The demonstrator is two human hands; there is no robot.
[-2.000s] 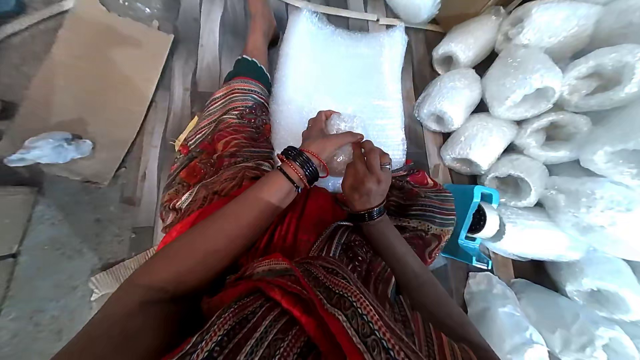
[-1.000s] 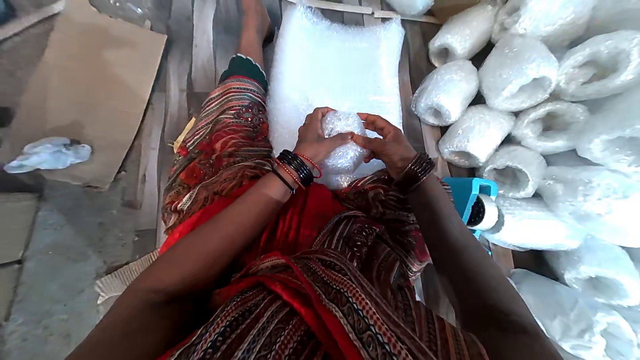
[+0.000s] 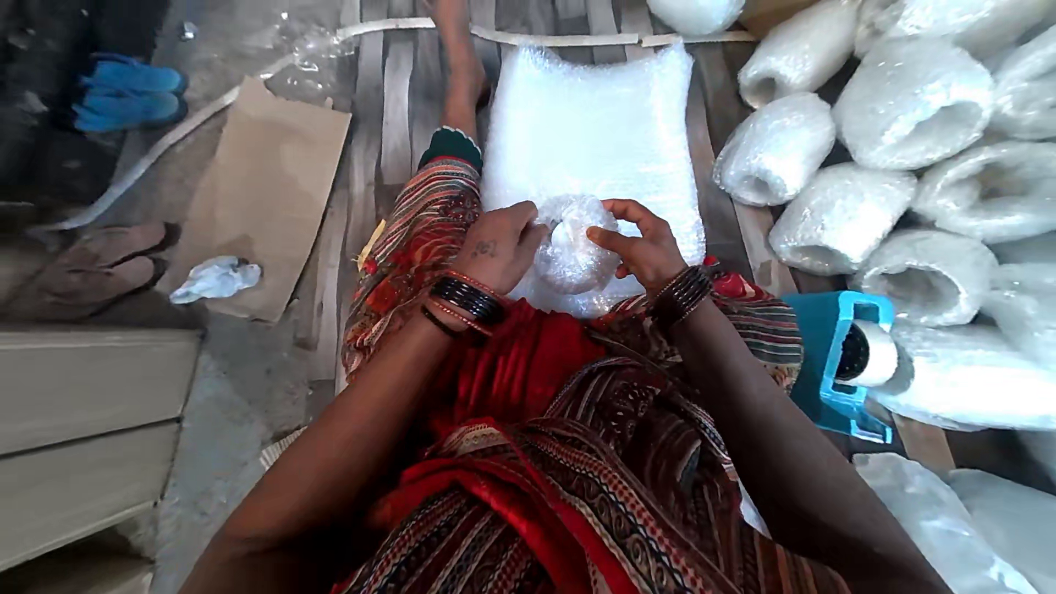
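A round bundle of bubble wrap [image 3: 577,268] is held upright between my two hands above my lap. My left hand [image 3: 502,246] grips its left side, its fingertips partly hidden at the edge. On the right side, my right hand [image 3: 642,243] pinches the rim with thumb and forefinger. What lies inside the bundle cannot be told. Beyond it, a stack of bubble wrap sheets [image 3: 590,124] lies flat on the slatted floor between my legs.
Several bubble-wrapped rolls [image 3: 916,103] are piled at the right. A blue tape dispenser [image 3: 825,355] with a roll stands beside my right knee. At the left lie flat cardboard [image 3: 268,190], a crumpled plastic bag [image 3: 216,279] and blue slippers [image 3: 132,92].
Two seconds ago both hands were close together over the bundle; my right hand has moved to its right side, and more of the bundle shows now.
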